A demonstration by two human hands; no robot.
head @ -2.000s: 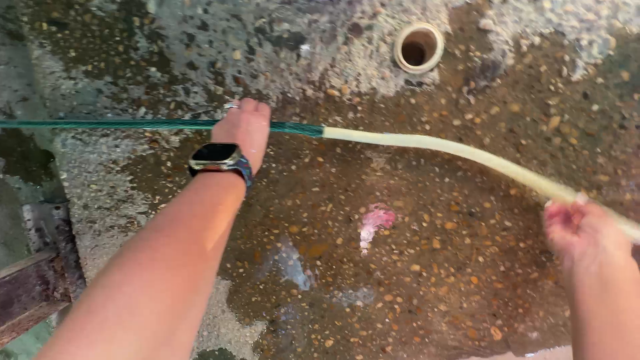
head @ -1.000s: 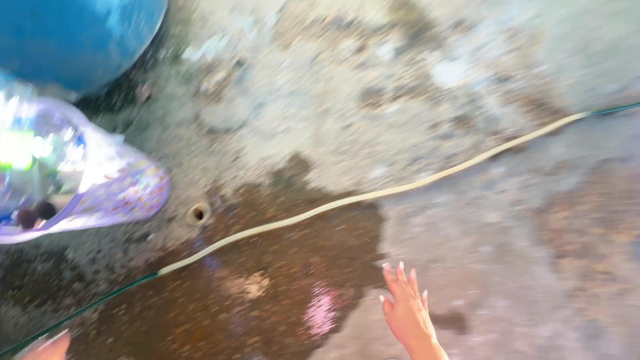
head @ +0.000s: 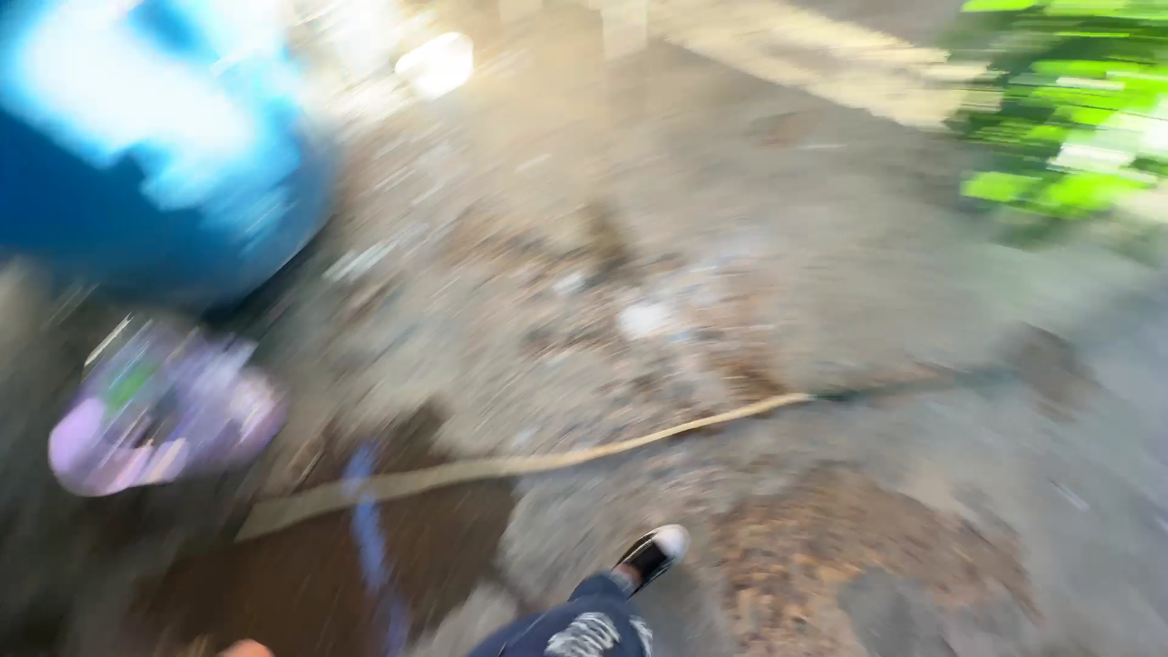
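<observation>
A pale yellow hose section lies across the wet concrete floor, its right end meeting a dark green hose. At the bottom edge, left of centre, a small blurred bit of skin shows, perhaps part of my left hand; its fingers and anything in them are hidden. My right hand is out of the frame. A dark trouser leg and a black shoe with a white toe are below the hose. The whole view is blurred by motion.
A large blue rounded container stands at the upper left. Below it is a light purple basket with blurred items inside. Bright green leaves fill the upper right. Dark wet floor spreads at the lower left.
Two seconds ago both hands were at the hose; one second ago it lay on the floor with my right hand apart from it. That hand has left the view, which has shifted widely.
</observation>
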